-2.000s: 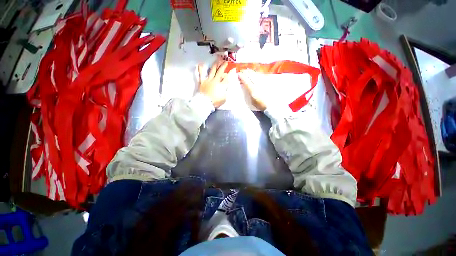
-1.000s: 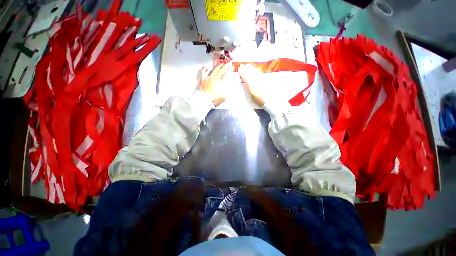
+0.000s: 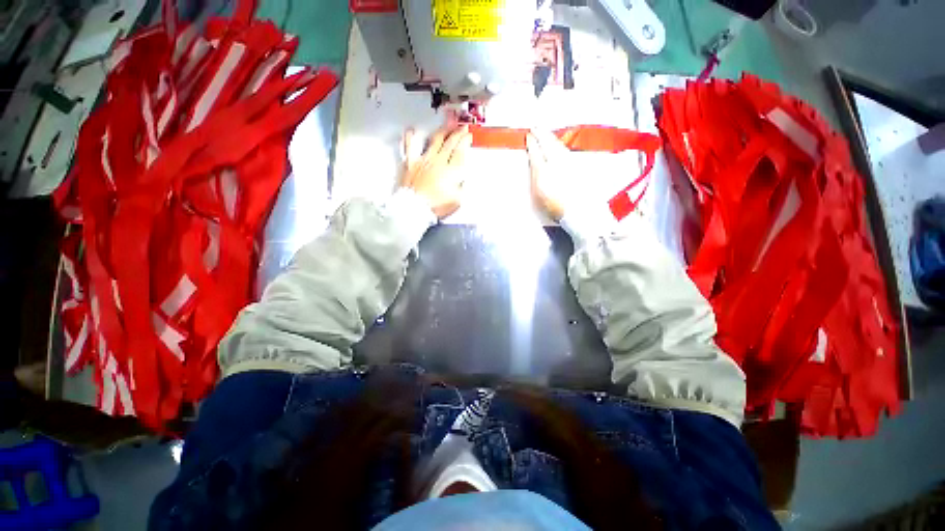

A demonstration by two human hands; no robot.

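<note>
A red strap (image 3: pixel 601 138) runs sideways across the white sewing plate (image 3: pixel 378 145), its left end under the sewing machine head (image 3: pixel 456 52) near the needle area (image 3: pixel 468 108). Its right part bends and hangs toward me. My left hand (image 3: pixel 437 174) lies flat with fingertips on the strap's left end, just below the needle area. My right hand (image 3: pixel 545 174) rests its fingertips on the strap further right. The strap between the hands is visible and straight. Bright glare hides fine detail at the fingertips. Cream sleeve covers are on both forearms.
A left pile of red straps (image 3: pixel 166 228) shows pale stripes. A denser right pile (image 3: pixel 793 249) lies close to the hanging strap end. A shiny metal table plate (image 3: pixel 466 301) is nearest my body. A white oval attachment (image 3: pixel 634 25) stands right of the head. A blue stool (image 3: pixel 44 482) is lower left.
My right hand has slid to the right along the strap, away from my left hand, uncovering a straight red stretch. The hanging strap end has shifted slightly right. My left hand stays near the needle.
</note>
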